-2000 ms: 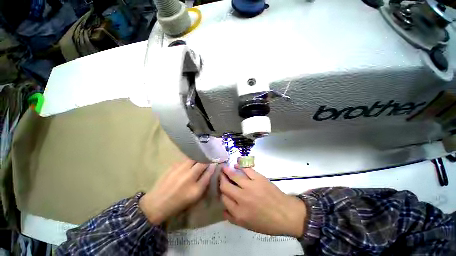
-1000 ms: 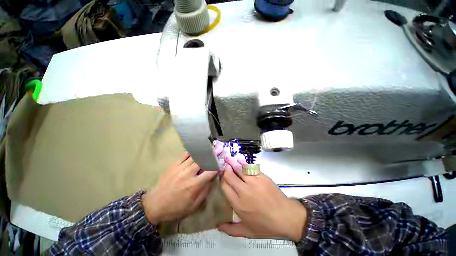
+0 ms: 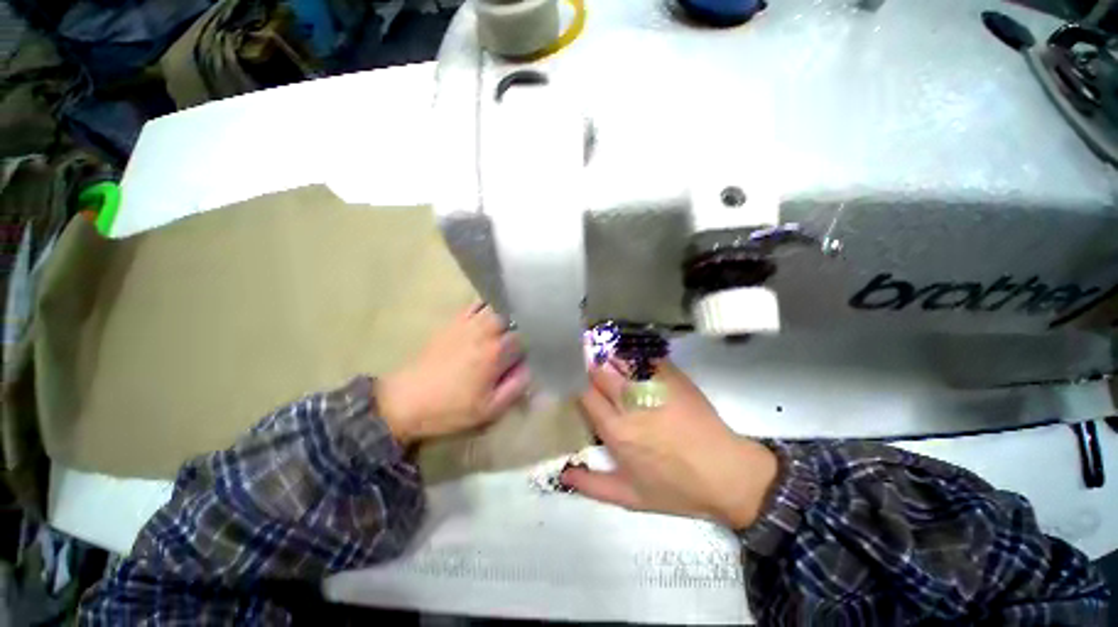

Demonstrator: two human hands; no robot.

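Note:
The tan trouser panel (image 3: 245,306) lies flat on the table left of the white sewing machine (image 3: 662,123), its right end reaching the lit needle area. My left hand (image 3: 454,380) rests on the panel left of the machine head, fingers curled on the cloth and slightly blurred. My right hand (image 3: 668,441) is at the needle area, its index finger near the presser foot and its thumb near the cloth's front edge. The white take-up guard (image 3: 539,221) and the machine head hide the needle and part of the cloth between my hands.
The tension knob (image 3: 738,311) sticks out above my right hand. Dark-handled snips (image 3: 1089,453) lie right of the machine. A bright green rim (image 3: 103,208) and cloth bundles are left of the table. More cloth piles (image 3: 221,49) lie behind. Faint ruler marks run along the front edge.
The view has shifted, so the machine sits further right. My left hand has moved back and away from the needle, widening the gap between my hands. My right thumb is spread from the fingers.

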